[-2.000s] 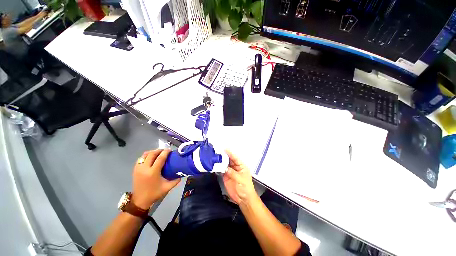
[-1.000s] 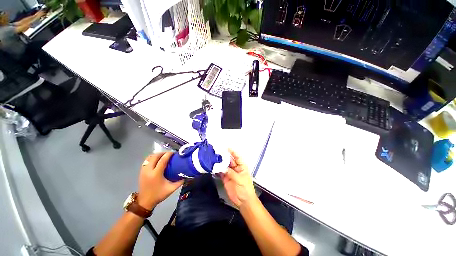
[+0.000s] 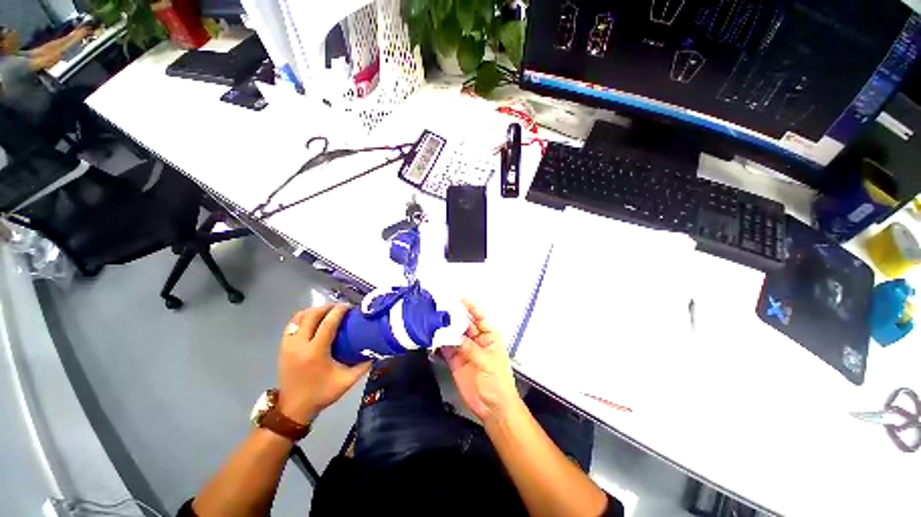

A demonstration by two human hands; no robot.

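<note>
A blue water bottle [image 3: 366,335] with a white band lies tilted on its side over my lap, at the desk's front edge, its spout pointing right. Its blue flip lid [image 3: 404,245] hangs open on the far side. My left hand [image 3: 313,358] is wrapped around the bottle's body. My right hand [image 3: 479,366] holds a white crumpled item [image 3: 454,323], perhaps a tissue, between thumb and fingers, close to the spout. Whether it touches the spout is hard to tell.
On the white desk are a phone [image 3: 467,223], keys [image 3: 414,212], a calculator [image 3: 444,165], a hanger [image 3: 325,157], a keyboard [image 3: 656,200], a mouse pad [image 3: 820,298] and scissors [image 3: 899,418]. The monitor [image 3: 707,66] stands behind. A person [image 3: 30,76] sits far left.
The view has shifted slightly over the desk. The white item in my right hand has moved a little to the right, and more of the blue spout shows. My left hand keeps its hold.
</note>
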